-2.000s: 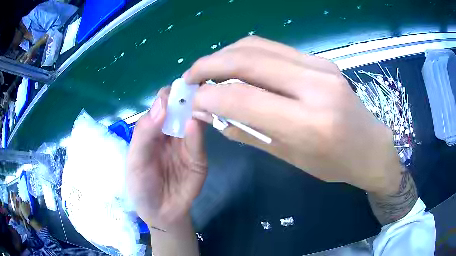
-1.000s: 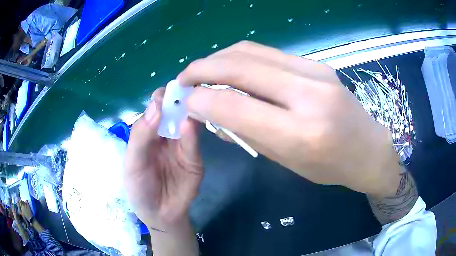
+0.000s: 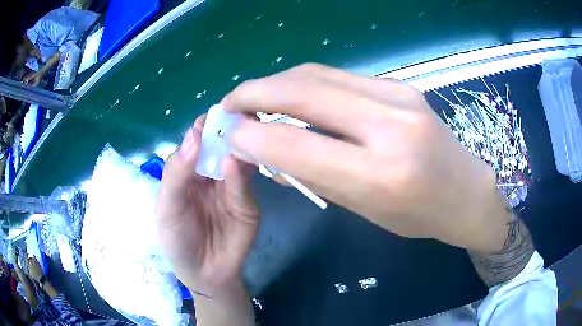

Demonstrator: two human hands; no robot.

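Observation:
A white translucent plastic housing with one small dark hole in its face is held upright, slightly tilted, between both hands. My left hand grips it from below and the left, between thumb and fingers. My right hand pinches its upper right side with the fingertips. A thin white lead assembly is also in my right hand; its stick end points down and right below the fingers. Whether the lead is inside the housing is hidden by my right fingers.
A tangled pile of leads lies right, beside a clear plastic tray. Tiny shiny parts lie on the dark bench. A bulky white bag is at left. The green conveyor runs behind; other people sit at far left.
Both hands and the housing have shifted slightly left and down, and the housing tilts more. The lead's end has swung down and left. Small specks on the green belt have moved.

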